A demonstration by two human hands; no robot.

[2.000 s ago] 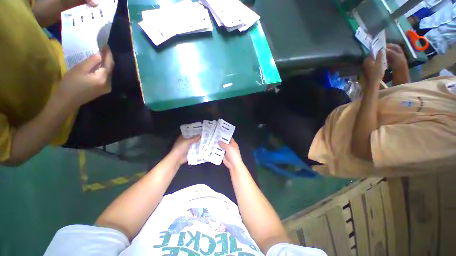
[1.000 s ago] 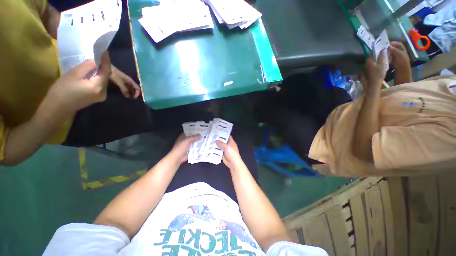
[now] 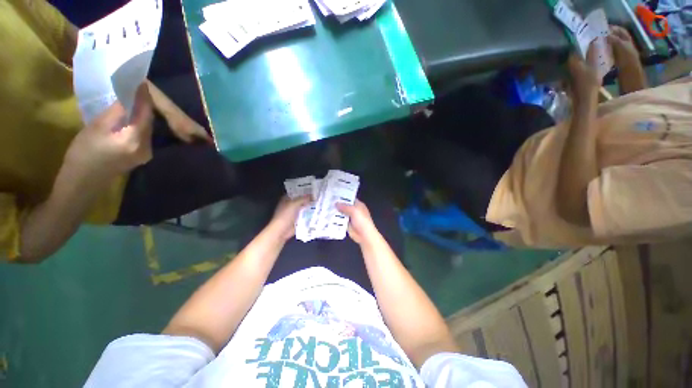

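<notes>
Printed slips (image 3: 322,216), white with short black bars, overlap in a loose fan over my dark-clothed lap. My left hand (image 3: 291,215) grips their left side. My right hand (image 3: 358,220) grips their right side with the thumb on the front slip. The fingers behind the slips are hidden. The slips are held below the near edge of the green table and do not touch it.
The green table (image 3: 281,98) bears two piles of white slips (image 3: 262,23). A person in yellow (image 3: 45,129) holds a larger sheet (image 3: 117,57) at left. A person in peach (image 3: 637,167) holds slips at right, near orange handles (image 3: 651,21). A wooden pallet (image 3: 531,318) stands lower right.
The slips in my hands are fanned less widely and lie more over each other. The view has shifted slightly, so the table sits higher. The person in yellow has folded up the sheet's lower part.
</notes>
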